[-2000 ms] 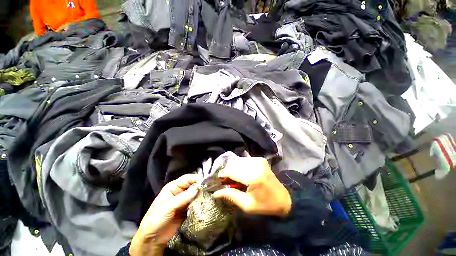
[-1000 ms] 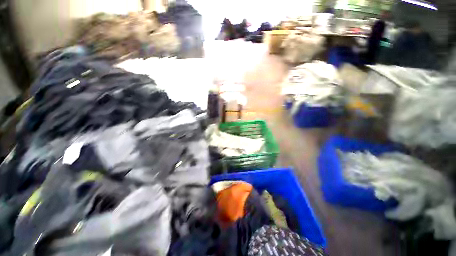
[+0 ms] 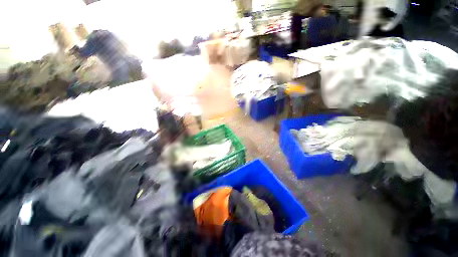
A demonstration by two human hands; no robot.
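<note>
Neither of my hands is in view. The frame is blurred. A heap of grey and dark garments [image 3: 60, 185] lies at the left and lower left. A blue crate [image 3: 296, 213] stands nearest in front of me at lower centre, with an orange cloth [image 3: 213, 208] and dark and yellowish cloth in it. My white-flecked dark lap cloth or clothing [image 3: 273, 247] shows at the bottom edge.
A green crate [image 3: 241, 154] with whitish cloth stands beyond the blue crate. Another blue crate [image 3: 314, 168] with pale cloth is at the right, and a farther one [image 3: 261, 110] behind. A large white cloth pile [image 3: 386, 75] is at upper right. Blurred people [image 3: 321, 30] are behind.
The view has swung right and away from the garment my hands were holding; both hands have left the picture. Over the last second the crates have shifted left in view.
</note>
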